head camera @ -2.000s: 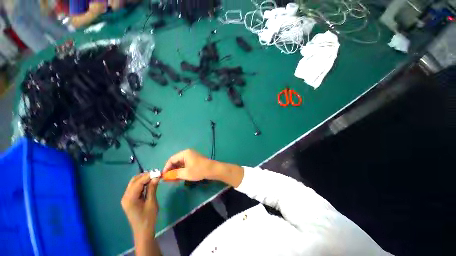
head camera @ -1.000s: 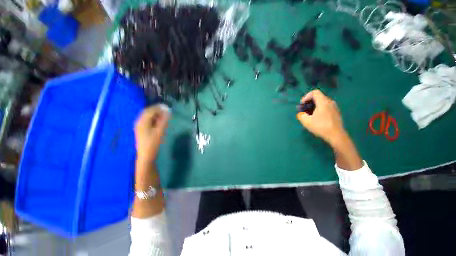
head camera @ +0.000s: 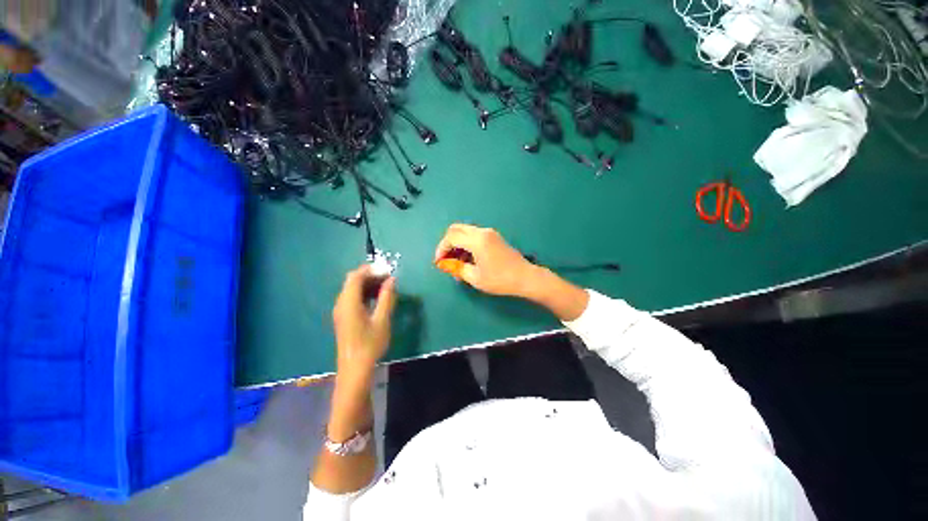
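Note:
Small white parts (head camera: 384,264) lie in a loose pile on the green table, near its front edge. My left hand (head camera: 364,305) is at the pile, its thumb and index finger at the near side of the white parts; whether it grips one cannot be told. My right hand (head camera: 478,261) is to the right of the pile, fingers curled, with an orange patch (head camera: 451,267) at the thumb and index finger. Something dark shows between its fingers, too small to name. A thin black cable (head camera: 590,268) lies on the table beside my right wrist.
A large heap of black cables (head camera: 275,81) lies upper left on clear plastic. Bundled black cables (head camera: 585,97) lie upper centre. A blue tote (head camera: 178,295) stands left. Orange-handled scissors (head camera: 723,205), a white cloth (head camera: 814,146) and white cables (head camera: 758,46) are at right.
My right hand has come left and nearer from the bundled cables. My left hand has moved right from beside the tote to the white pile. The camera view has shifted.

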